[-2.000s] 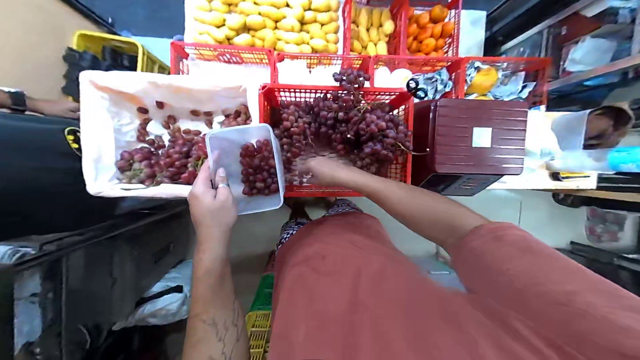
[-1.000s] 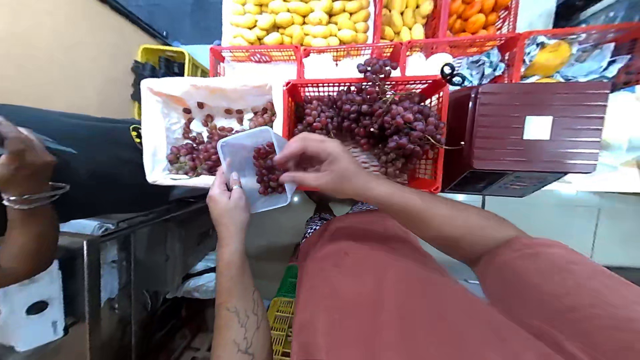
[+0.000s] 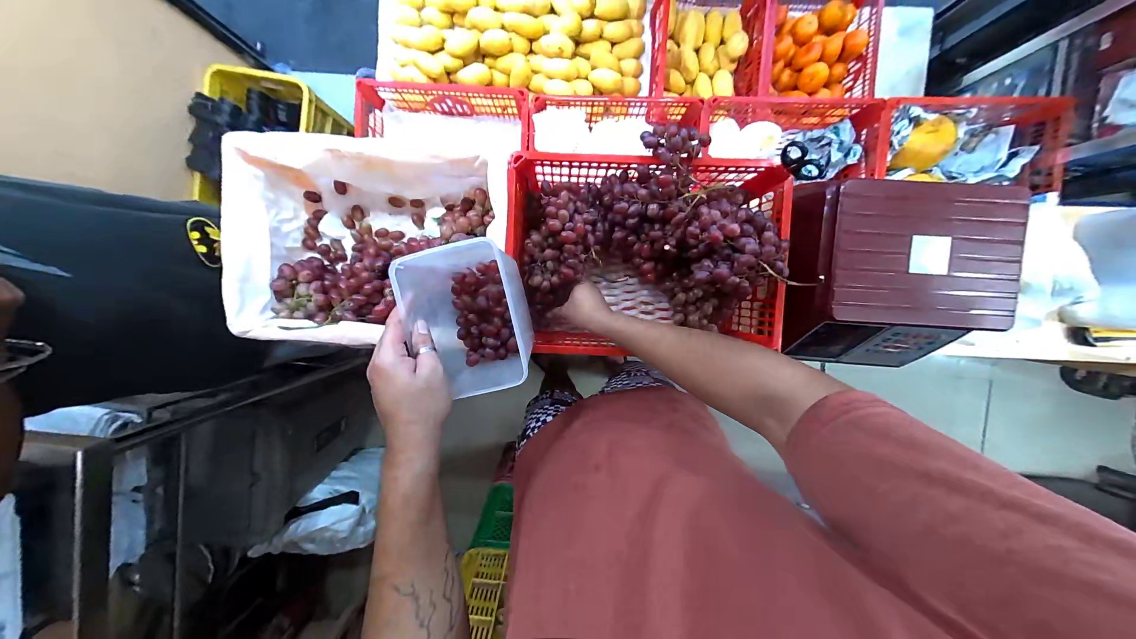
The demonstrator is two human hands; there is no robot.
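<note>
My left hand (image 3: 410, 368) grips a clear plastic tub (image 3: 429, 286) by its near left wall, thumb over the rim. A bunch of red grapes (image 3: 485, 315) lies along the tub's right side. My right hand (image 3: 581, 309) reaches into the near left part of a red plastic crate (image 3: 654, 344), against the grapes (image 3: 559, 240) heaped there; its fingers are mostly hidden, so I cannot tell whether they hold any. To the left, a white lined box (image 3: 244, 240) has more grapes (image 3: 337, 284) and some loose ones; the tub overlaps its near right corner.
Behind stand crates of yellow mangoes (image 3: 532, 44) and orange fruit (image 3: 812, 53). A maroon scale-like machine (image 3: 923, 253) adjoins the grape crate on the right. At the left are a yellow crate (image 3: 306, 98) and another person in dark clothing (image 3: 106, 293), close to the white box.
My right hand has gone from over the tub back into the red crate, where it also was two seconds ago. My left hand keeps hold of the tub.
</note>
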